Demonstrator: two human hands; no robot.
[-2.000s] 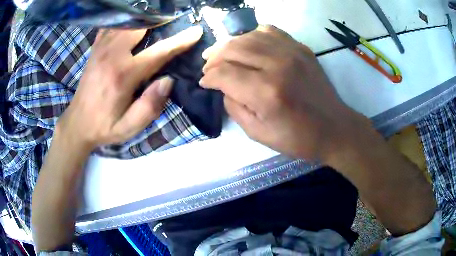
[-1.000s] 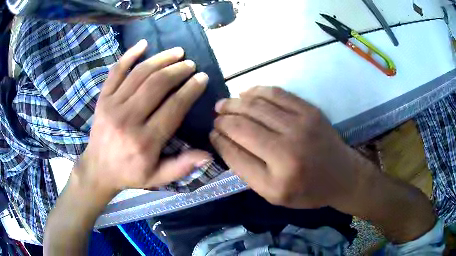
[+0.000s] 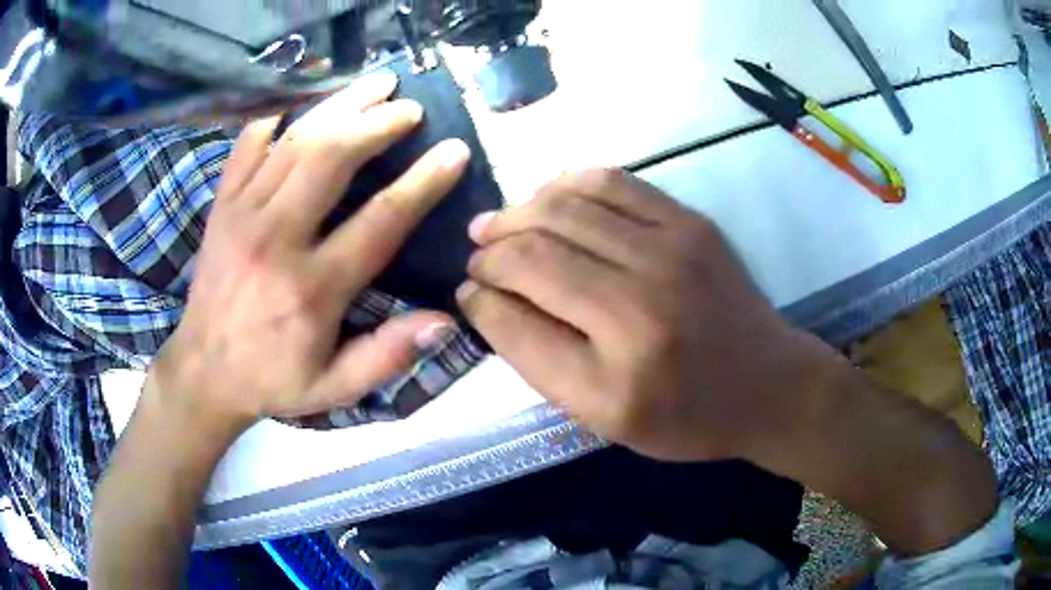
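Observation:
A dark fabric piece [image 3: 444, 219] lies over a plaid panel [image 3: 421, 386] on the white table, its far end at the presser foot [image 3: 422, 55]. My left hand [image 3: 288, 271] lies flat on the dark fabric with fingers spread, fingertips near the presser foot. My right hand [image 3: 645, 311] pinches the right edge of the dark fabric with bent fingers; the fingertips are partly hidden. The sewing machine head [image 3: 173, 58] is blurred at the top left.
Thread snips [image 3: 821, 133] and a grey metal strip [image 3: 867, 63] lie at the right. Plaid fabric is bunched at the left [image 3: 104, 231] and hangs at the right [image 3: 1008, 346]. The measuring-tape edge [image 3: 392, 473] runs along the front. A blue basket [image 3: 317, 565] is below.
Over the last second, both hands and the dark fabric have shifted slightly up and left towards the presser foot. Earlier, my right hand was close beside the needle area; it is now nearer the front.

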